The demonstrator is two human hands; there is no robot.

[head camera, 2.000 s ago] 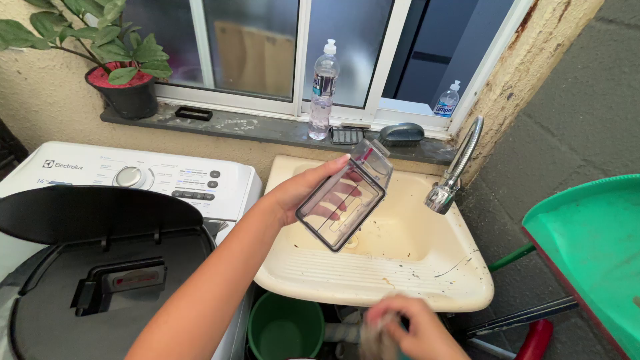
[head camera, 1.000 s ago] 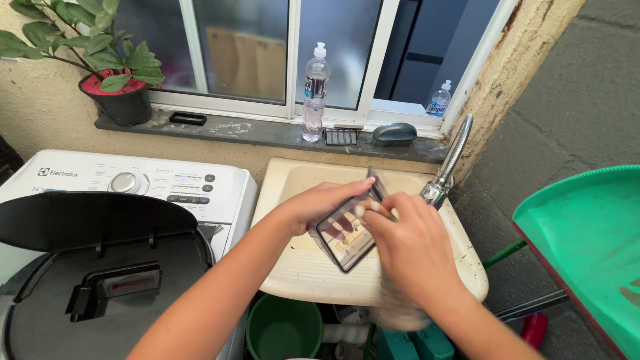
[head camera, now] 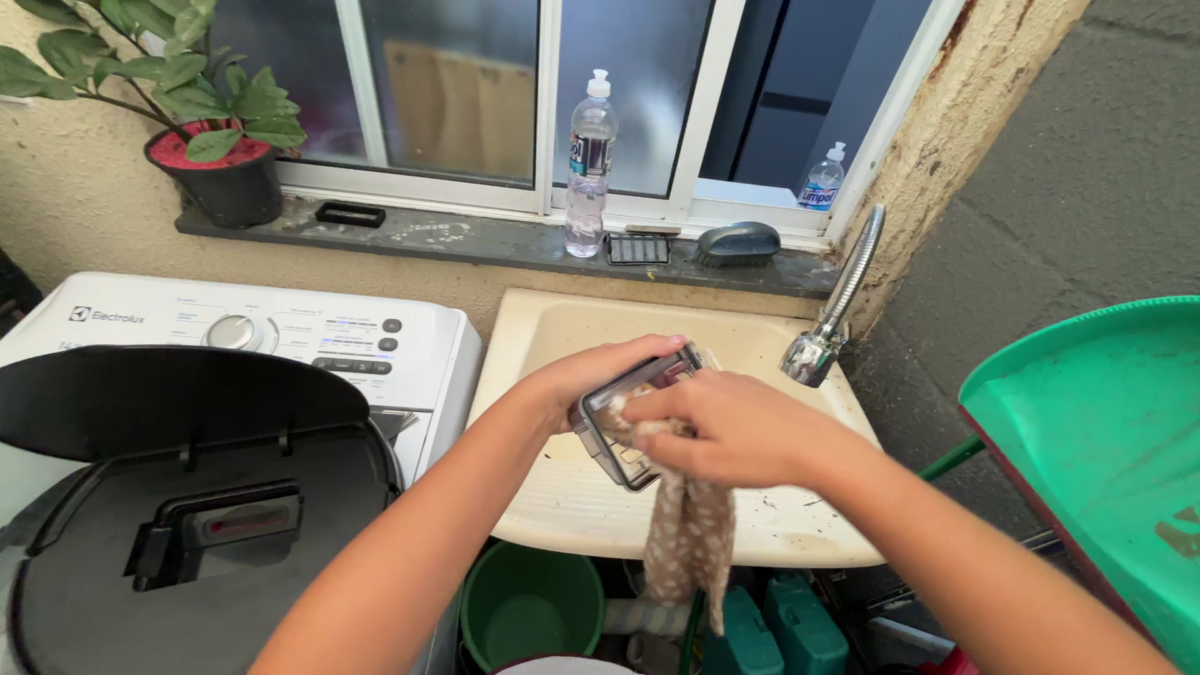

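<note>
Over the cream laundry sink (head camera: 600,525), my left hand (head camera: 586,375) grips a clear, dark-rimmed plastic container (head camera: 614,459) by its far side, tilted with its open side facing me. My right hand (head camera: 722,427) holds a brown cloth with white spots (head camera: 689,534), its fingers pressing part of it inside the container. The rest of the cloth hangs down past the sink's front edge. Some of the left fingers are hidden behind the container.
A chrome faucet (head camera: 816,352) stands right of the hands. On the sill are a detergent bottle (head camera: 589,178), a scrub brush (head camera: 739,246) and a potted plant (head camera: 220,178). A robot vacuum dock or bin with a raised black lid (head camera: 187,403) lies left. A green bucket (head camera: 532,605) sits below.
Two seconds ago my right hand was low, apart from the container, with the cloth. It has come up, and part of the cloth is now inside the container.
</note>
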